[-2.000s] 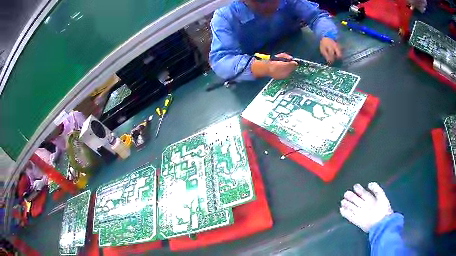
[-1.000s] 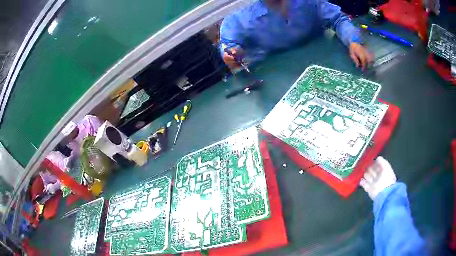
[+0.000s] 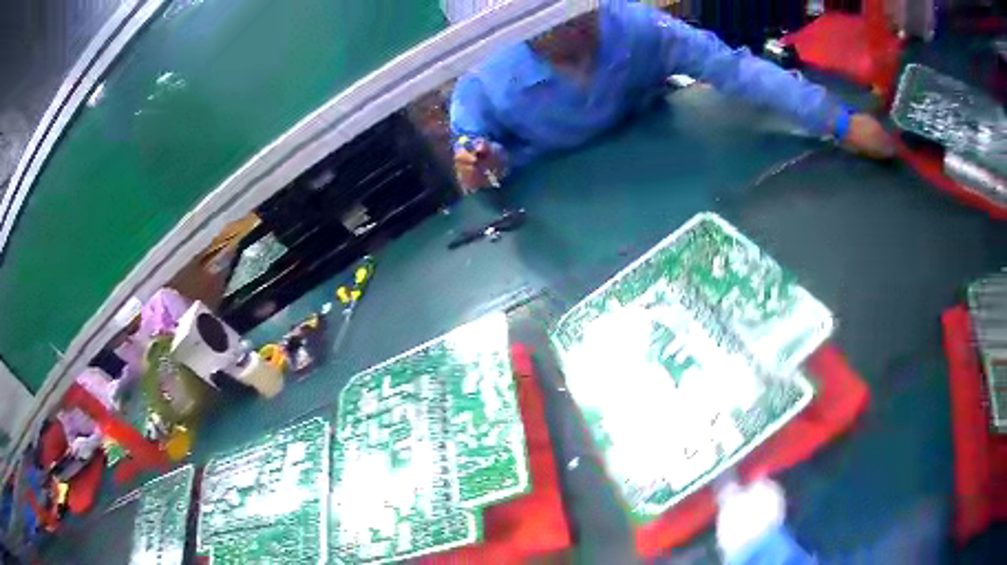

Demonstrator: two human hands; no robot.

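A large green circuit board (image 3: 690, 370) with a stepped outline and strong white glare lies solder side up on a red pad (image 3: 830, 388). My right hand (image 3: 751, 516), in a white glove, is blurred at the pad's near edge at the bottom of the picture. It appears to grip the pad edge; its fingers are not clear. The board's near corner is beside it. My left hand is not in view.
More boards (image 3: 425, 441) lie on red pads to the left, others at the right edge (image 3: 966, 121). A person in blue (image 3: 552, 99) sits opposite, an arm stretched right. A black tool (image 3: 488, 230), a yellow-green screwdriver (image 3: 356, 285) and a white device (image 3: 208, 340) lie beyond.
My right hand has moved down and left, and the board and its pad have come nearer and turned. The person opposite has put down the black tool and reached out to the right.
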